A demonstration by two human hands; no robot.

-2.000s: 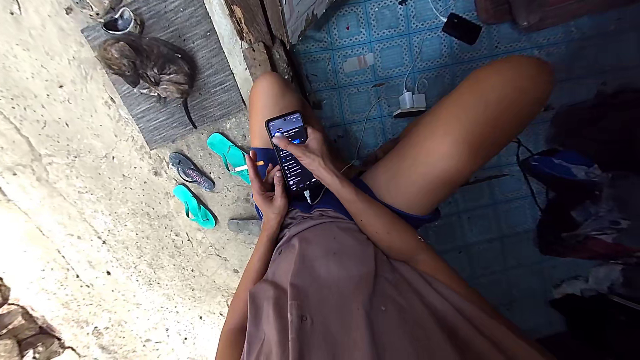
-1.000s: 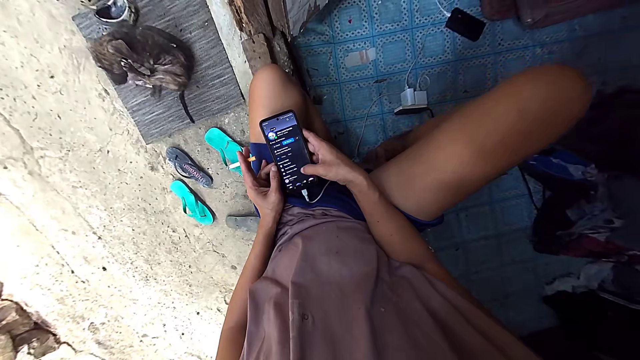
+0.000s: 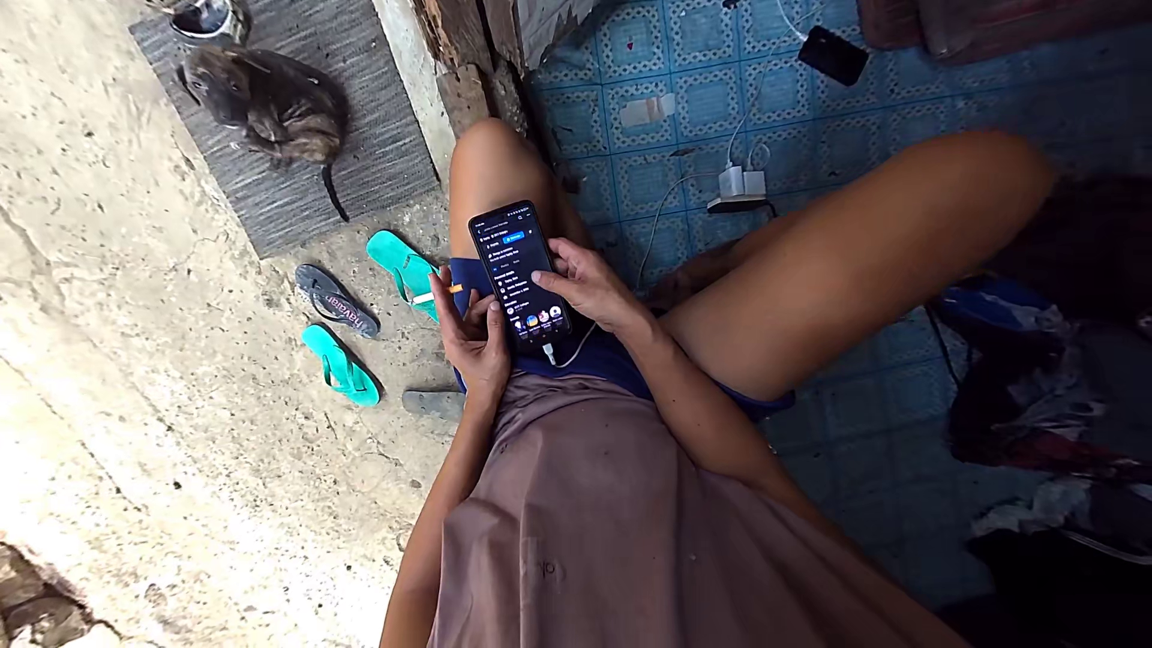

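A black smartphone point(image 3: 517, 261) with a lit screen lies between my hands above my lap, with a white charging cable point(image 3: 550, 354) plugged into its lower end. My left hand point(image 3: 475, 337) supports the phone's left edge and has a cigarette point(image 3: 438, 294) between its fingers. On the right side, my right hand point(image 3: 594, 283) rests against the phone, its thumb over the screen and its other fingers partly hidden behind the edge.
A curled-up dog point(image 3: 270, 103) lies on a grey mat point(image 3: 378, 135). Flip-flops point(image 3: 340, 364) are scattered on the concrete. White chargers point(image 3: 741, 182) sit in a power outlet on blue patterned flooring, below a small black device point(image 3: 832, 56). Dark clothes point(image 3: 1017, 396) are heaped at right.
My right thumb has moved down from the screen's upper part since the earliest frame. The dog has raised and turned its head.
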